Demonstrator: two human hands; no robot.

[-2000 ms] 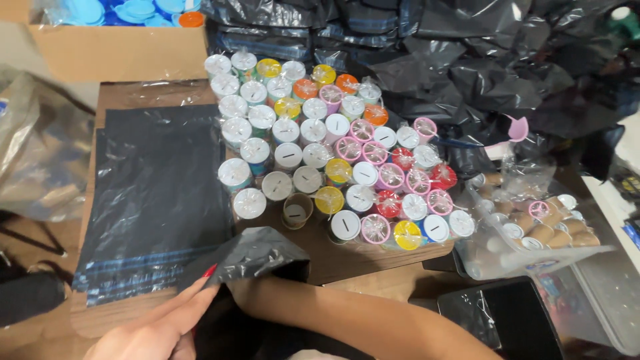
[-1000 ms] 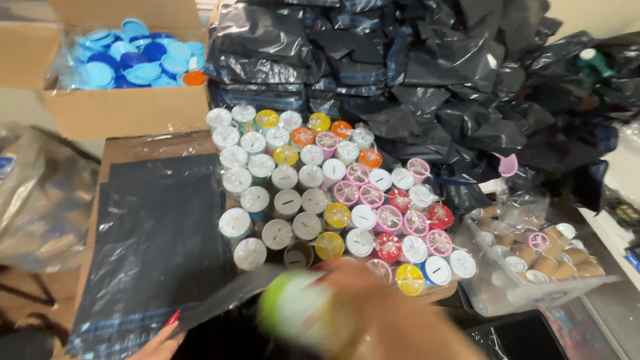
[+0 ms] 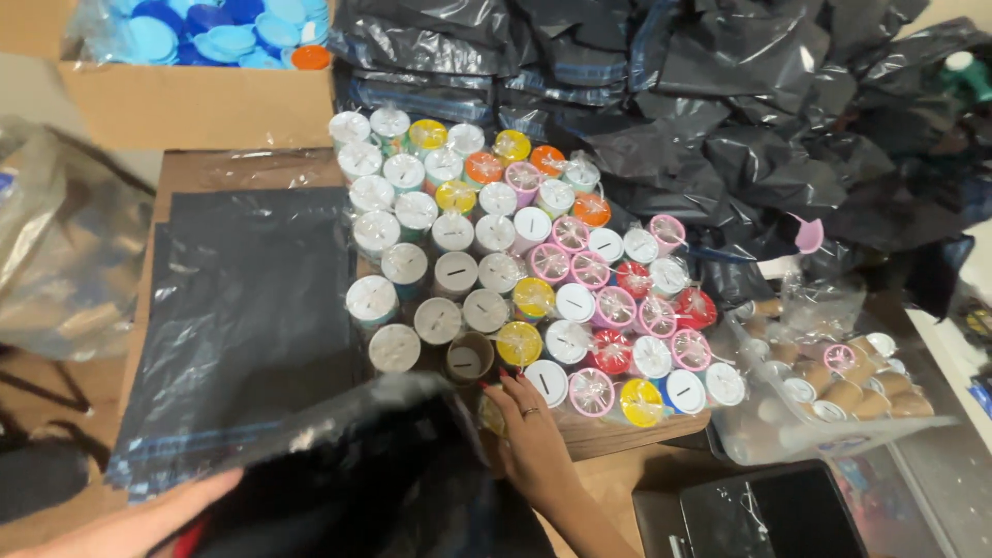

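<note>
My left hand (image 3: 132, 511) grips a black plastic mailing bag (image 3: 349, 465) at the lower left, its mouth raised in front of me. My right hand (image 3: 527, 422) is at the table's near edge, its fingers around a wrapped cylindrical container (image 3: 493, 411) that the bag and fingers partly hide. Just beyond stand rows of cylindrical containers in clear wrap, with white slotted lids (image 3: 575, 302), yellow lids (image 3: 519, 343), red lids (image 3: 612, 350) and pink rims (image 3: 591, 391). A stack of flat black bags (image 3: 248, 310) lies left of them.
Behind the table are piled filled black bags (image 3: 721, 116). A cardboard box (image 3: 201, 108) of blue lids stands at the back left. A clear plastic bin (image 3: 829, 434) with cardboard tubes is at the right, near a black lidded case (image 3: 775, 511). A clear sack (image 3: 70, 248) stands at far left.
The black bag is now raised and larger across the foreground. My right hand, blurred with a green-and-white container a second ago, is now beside the front row of containers.
</note>
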